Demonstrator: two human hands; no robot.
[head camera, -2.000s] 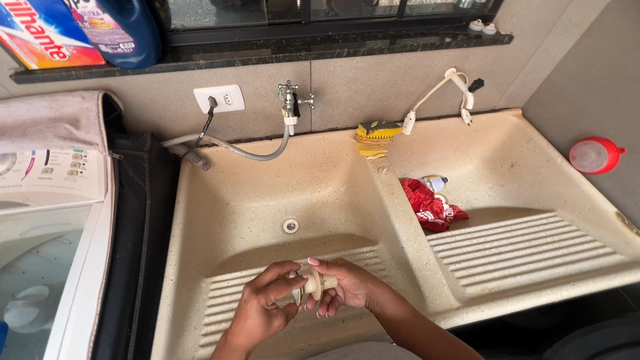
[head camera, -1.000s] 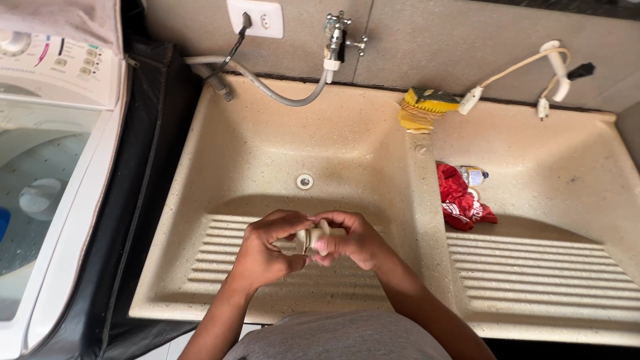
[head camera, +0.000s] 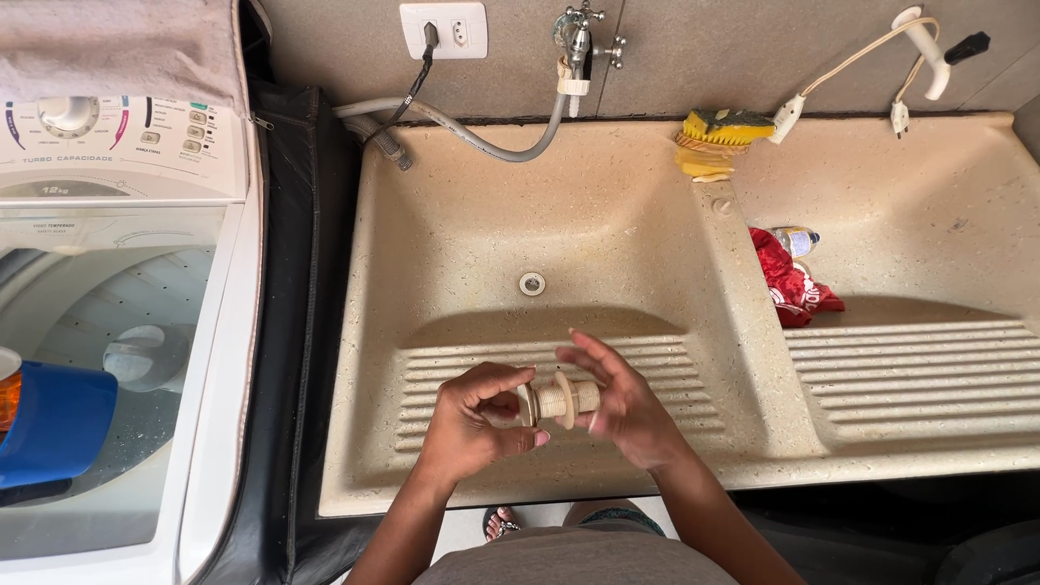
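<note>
A beige threaded plastic sink drain fitting (head camera: 556, 401) lies level above the ribbed washboard of the left basin. My left hand (head camera: 479, 418) grips its flanged end between thumb and fingers. A ring nut (head camera: 568, 400) sits partway along the thread. At the threaded end is my right hand (head camera: 626, 406), its fingers spread and slightly blurred; whether its thumb touches the fitting, I cannot tell. Beyond both hands, the round drain (head camera: 532, 283) shows in the floor of the left basin.
A double laundry sink (head camera: 764, 325) spans the view. Its right basin holds a red cloth (head camera: 788, 280) and a small bottle (head camera: 796, 240). Brushes (head camera: 719, 134) rest on the divider. Behind are a tap (head camera: 578, 41), a grey hose (head camera: 487, 146) and an outlet (head camera: 444, 31). A washing machine (head camera: 219, 366) stands left.
My right hand's fingers have spread away from the fitting, which both hands held close before. My left hand still holds it. The view has tilted down.
</note>
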